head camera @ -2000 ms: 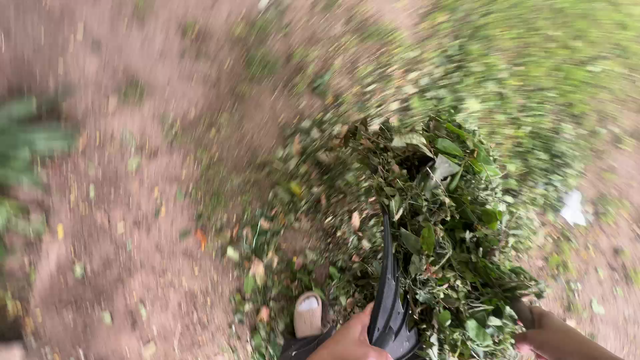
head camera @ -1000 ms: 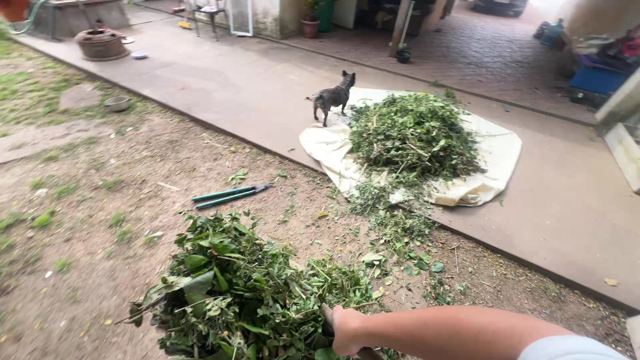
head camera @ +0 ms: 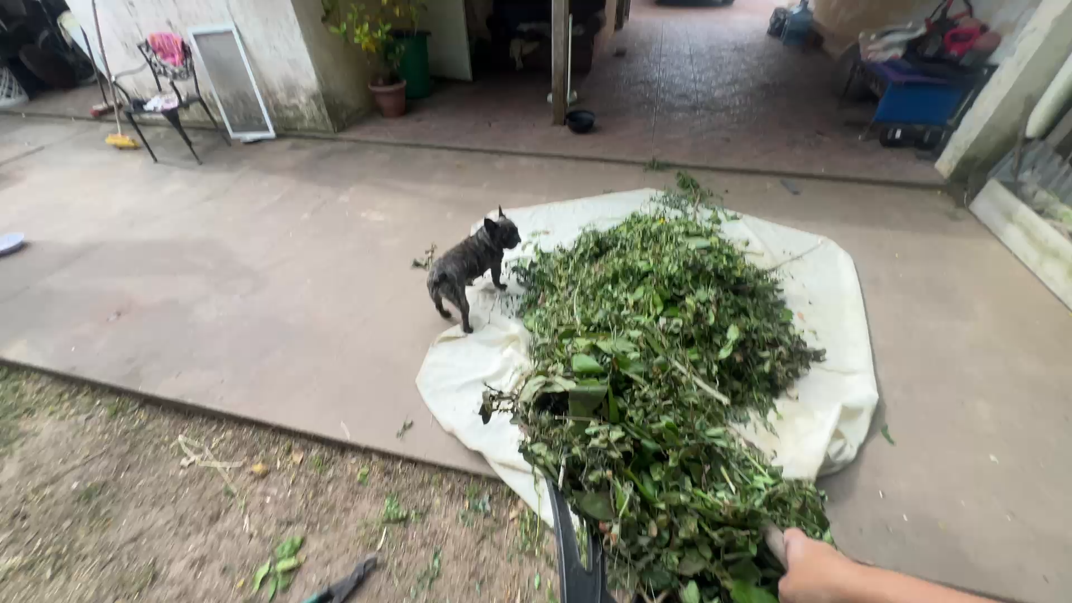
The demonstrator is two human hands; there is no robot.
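My right hand (head camera: pixel 808 568), at the lower right, is closed around the end of a greyish stick or handle (head camera: pixel 775 543). It is against a large load of cut leafy stems (head camera: pixel 645 494). A black slotted plastic piece (head camera: pixel 578 553), perhaps a rake head, supports the load's left side. My left hand is out of view. Beyond the load, a big heap of green cuttings (head camera: pixel 662 293) lies on a cream cloth sheet (head camera: pixel 837 335); the load overlaps the heap in view, and contact is unclear. Part of the garden shears (head camera: pixel 343 584) shows at the bottom edge.
A small dark brindle dog (head camera: pixel 471 266) stands at the sheet's left edge, facing the heap. Bare soil meets the concrete slab (head camera: pixel 209 276) along a raised edge. Farther back are a metal chair (head camera: pixel 172 92), a framed screen (head camera: pixel 234 84), a potted plant (head camera: pixel 389 96), a post (head camera: pixel 559 63) and a black bowl (head camera: pixel 579 121).
The load has moved from over the soil to in front of the heap on the sheet. The left hand seen two seconds ago is out of view. The camera view has shifted toward the sheet.
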